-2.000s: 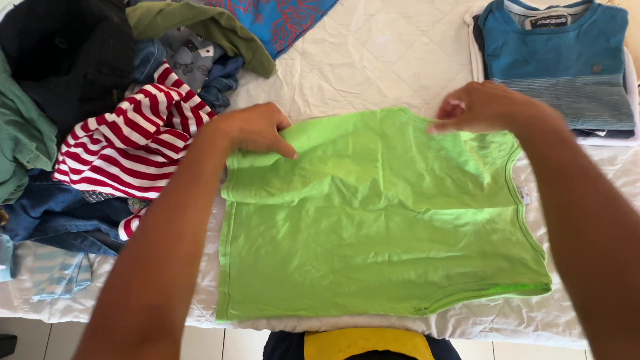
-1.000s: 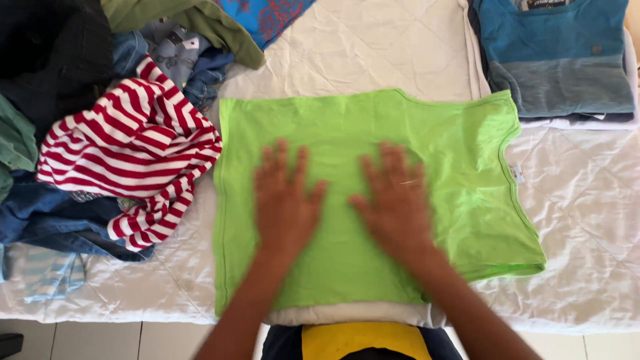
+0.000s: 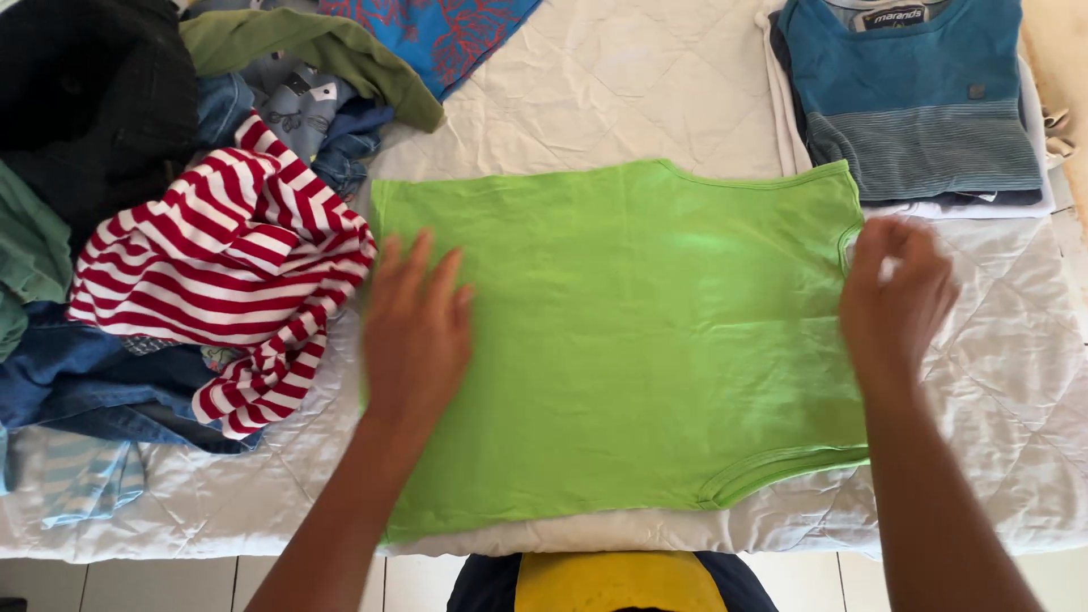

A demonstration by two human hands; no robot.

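Observation:
A lime-green sleeveless shirt (image 3: 612,340) lies flat and sideways on a quilted white cover, its neckline toward the right. My left hand (image 3: 418,331) rests with spread fingers over the shirt's left part, near the hem, slightly blurred. At the neckline on the right is my right hand (image 3: 897,289), its fingers bent together and blurred; whether they pinch the cloth cannot be told. Part of the neckline is hidden behind that hand and forearm.
Left of the shirt is a heap with a red-and-white striped garment (image 3: 221,255), black cloth (image 3: 93,102), an olive garment (image 3: 314,42) and jeans (image 3: 93,382). A folded blue and grey shirt (image 3: 918,110) tops a stack at upper right. The quilted cover (image 3: 595,76) shows behind.
My hands have moved apart from the middle of the green shirt, the left one toward the hem and the right one to the neckline. The shirt looks smoother than two seconds ago.

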